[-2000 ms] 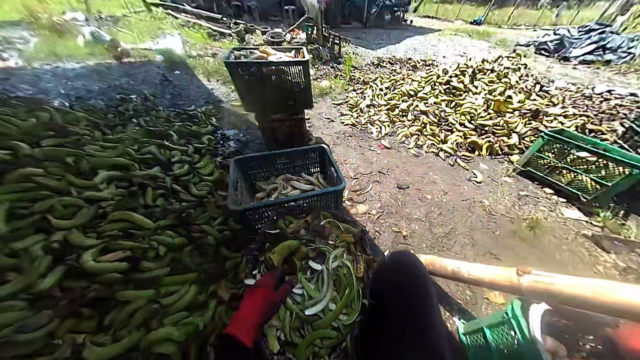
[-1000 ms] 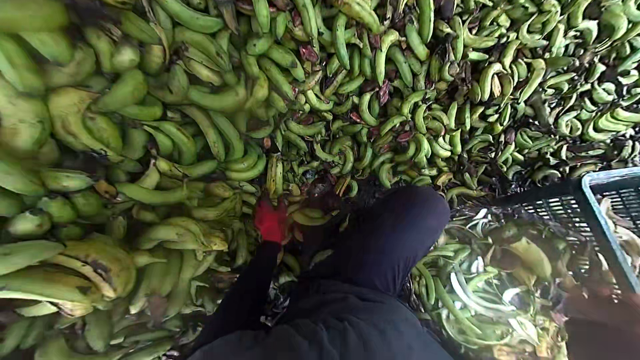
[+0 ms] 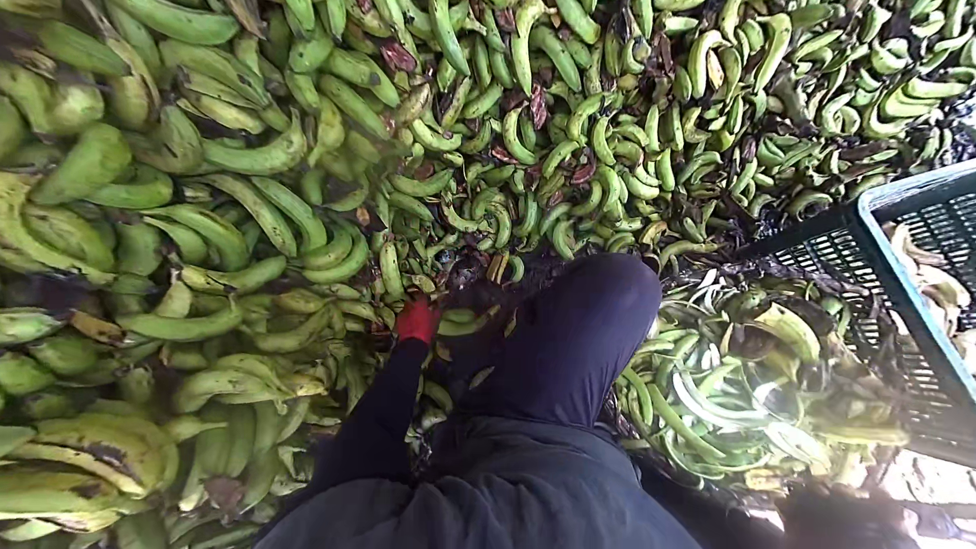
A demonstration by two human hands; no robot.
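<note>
My left hand (image 3: 418,320), in a red glove and dark sleeve, reaches down among green plantains left of my bent knee. Its fingertips are at the lower end of an upright green plantain (image 3: 390,271); whether they grip it cannot be made out. Another green plantain (image 3: 461,326) lies just right of the glove. My right hand is not seen. To the right of the knee lies a heap of green and pale peels (image 3: 709,389).
Green plantains (image 3: 267,213) surround me to the left and ahead, with larger bunches (image 3: 91,465) at lower left. A dark plastic crate (image 3: 877,252) holding pale peeled pieces (image 3: 934,282) stands at the right. My knee (image 3: 595,328) is between hand and peels.
The view has swung strongly from the yard to the green pile. My left hand, over the peel heap two seconds ago, is now among the plantains on the knee's other side.
</note>
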